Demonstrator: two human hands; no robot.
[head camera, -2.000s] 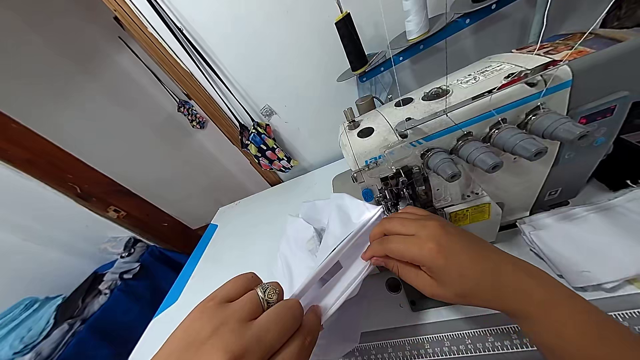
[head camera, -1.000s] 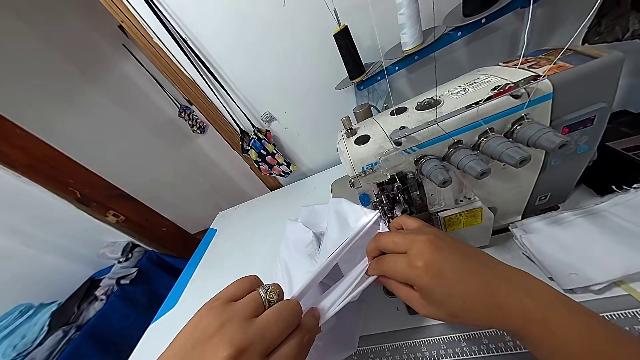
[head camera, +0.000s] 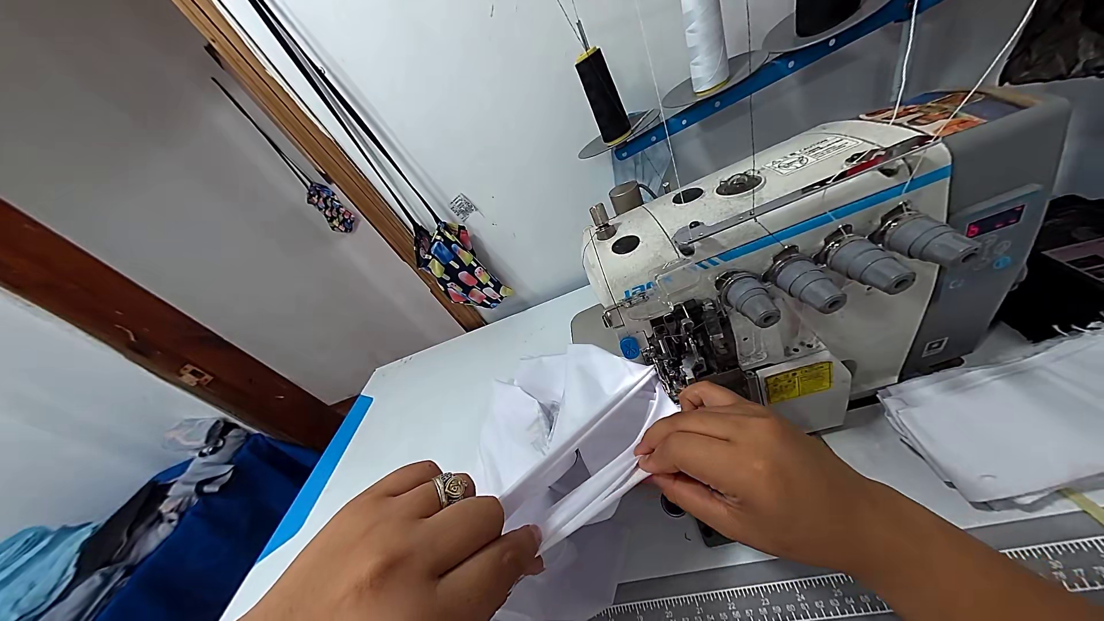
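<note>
My left hand (head camera: 431, 539), with a ring on one finger, grips the near end of a folded edge of white fabric (head camera: 573, 405). Thumb and fingers of my right hand (head camera: 724, 457) pinch the same edge farther along, just in front of the needle area of an overlock sewing machine (head camera: 768, 241). Between the hands the layers stand slightly apart, and a small grey patch shows inside the fold. The far corner of the fabric reaches the machine's needle area; whether it lies under the presser foot cannot be told.
A stack of white fabric pieces (head camera: 1000, 423) lies right of the machine. A printed measuring tape (head camera: 776, 595) runs along the table's near edge. Thread cones, including a black one (head camera: 602, 97), stand behind. Patterned pouches (head camera: 461, 263) hang on the wall. Blue cloth (head camera: 216, 526) is at lower left.
The fabric layers between my hands have spread further apart. My right hand has shifted slightly back from the needle area, and both hands still hold the fabric.
</note>
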